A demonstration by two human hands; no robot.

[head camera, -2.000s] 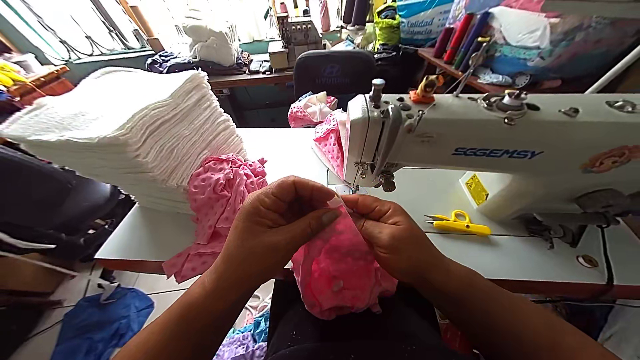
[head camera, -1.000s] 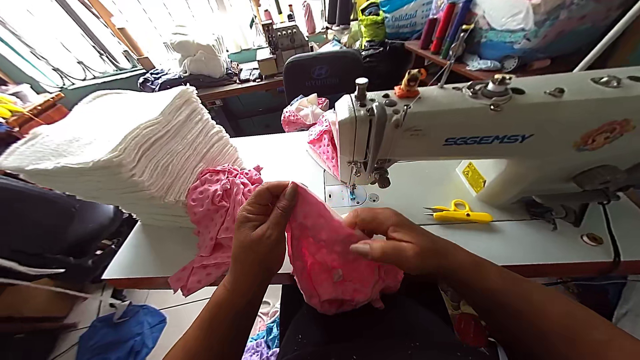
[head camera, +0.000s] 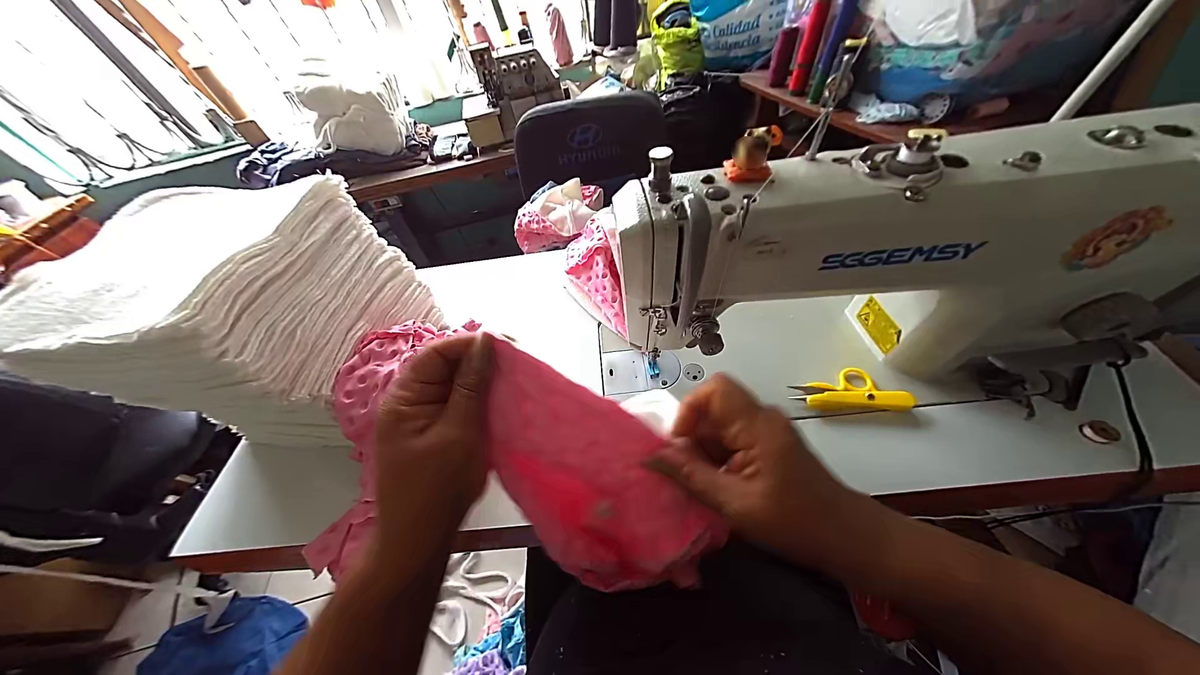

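Note:
Between my two hands a pink fabric piece is stretched above my lap, in front of the table edge. My left hand pinches its upper left corner, and my right hand grips its right edge, where a bit of white cloth shows. Behind them stands a white sewing machine, its presser foot over the needle plate. Crumpled pink dotted fabric hangs over the table beside my left hand. Yellow thread snips lie to the right of my right hand.
A tall stack of white cloth fills the table's left part. More pink dotted fabric lies behind the machine head. Beyond are a black chair and another sewing machine. A bobbin sits at the right. Blue cloth is on the floor.
My hands have moved apart, from close together at the fabric's top edge, and the pink piece is now spread between them. My right hand has shifted to the right.

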